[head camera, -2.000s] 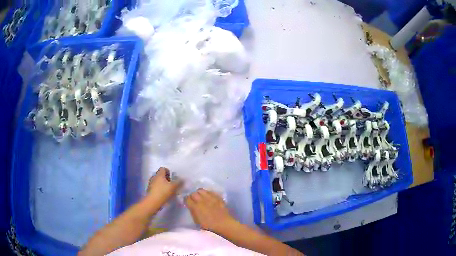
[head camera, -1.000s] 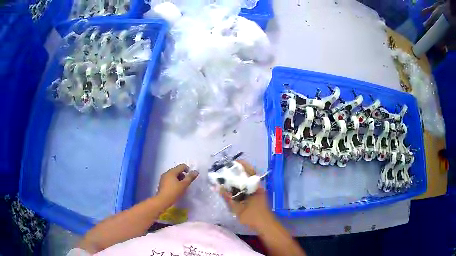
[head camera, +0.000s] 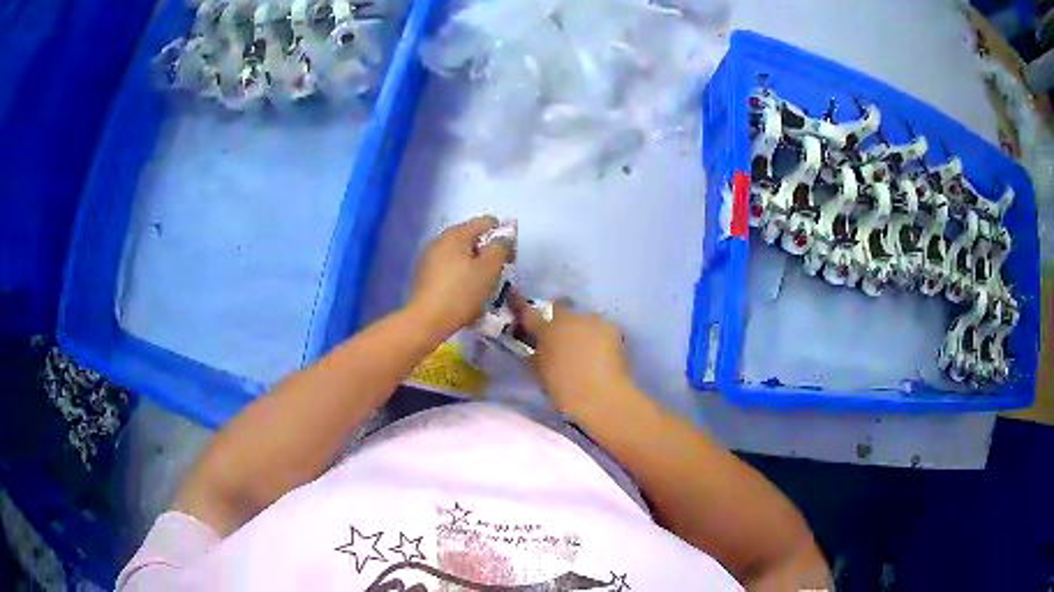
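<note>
A small white-and-black toy scooter (head camera: 505, 327) is held between my two hands over the table near its front edge. My left hand (head camera: 458, 273) grips its upper end, where a bit of white or clear material shows at the fingertips. My right hand (head camera: 577, 350) grips its lower right side. The fingers hide much of the scooter, and whether a bag is around it cannot be told. Bare scooters (head camera: 875, 220) lie in rows in the right blue tote (head camera: 855, 399). Bagged scooters (head camera: 272, 52) lie at the far end of the left blue tote (head camera: 364, 191).
A heap of clear bags (head camera: 578, 81) lies on the white table (head camera: 647, 249) beyond my hands, between the totes. A yellow label (head camera: 448, 368) is at the near table edge. A red tag (head camera: 741, 205) is on the right tote's rim. Jumbled parts (head camera: 87, 399) show at lower left.
The scooter, held by my right hand alone a second ago, is now between both hands. My left hand has closed on it. The view has shifted, so the totes and bag heap sit higher.
</note>
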